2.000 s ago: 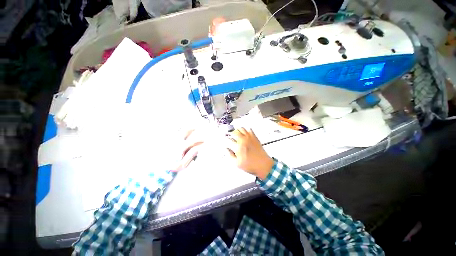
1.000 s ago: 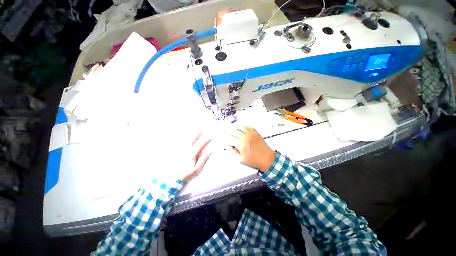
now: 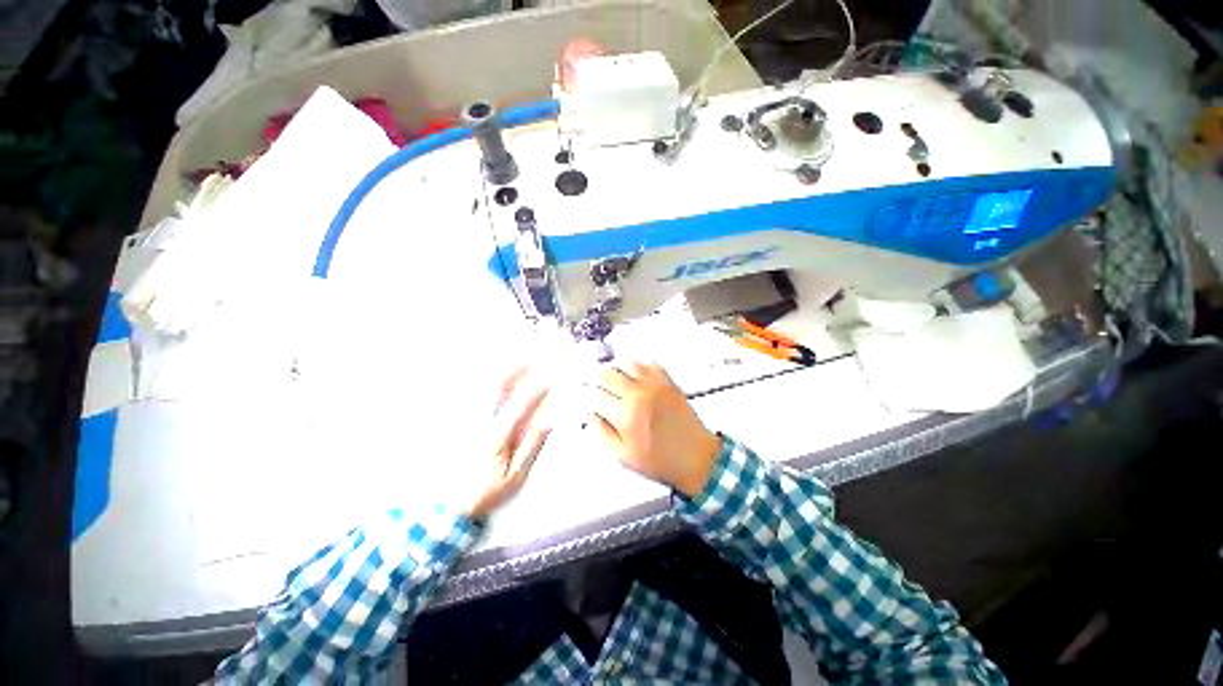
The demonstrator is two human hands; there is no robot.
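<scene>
A large white garment panel (image 3: 309,402), overexposed, spreads over the table left of and under the needle area. The presser foot and needle (image 3: 590,330) are at the left end of the JACK sewing machine (image 3: 832,201). My left hand (image 3: 520,436) lies on the white cloth just below the needle, fingers apart and partly washed out by glare. My right hand (image 3: 651,422) lies on the cloth beside it, fingers bent and pointing to the presser foot. The cloth edges between my hands cannot be told apart.
Orange-and-black snips (image 3: 774,340) lie behind my right hand, by a dark block (image 3: 738,292). White cut pieces (image 3: 946,359) lie at the right. A blue tube (image 3: 369,188) curves behind the needle end. A crumpled white bundle (image 3: 175,288) lies at the far left.
The view has shifted between frames. My hands stay close together on the cloth below the needle, with my left fingers and right hand slightly repositioned.
</scene>
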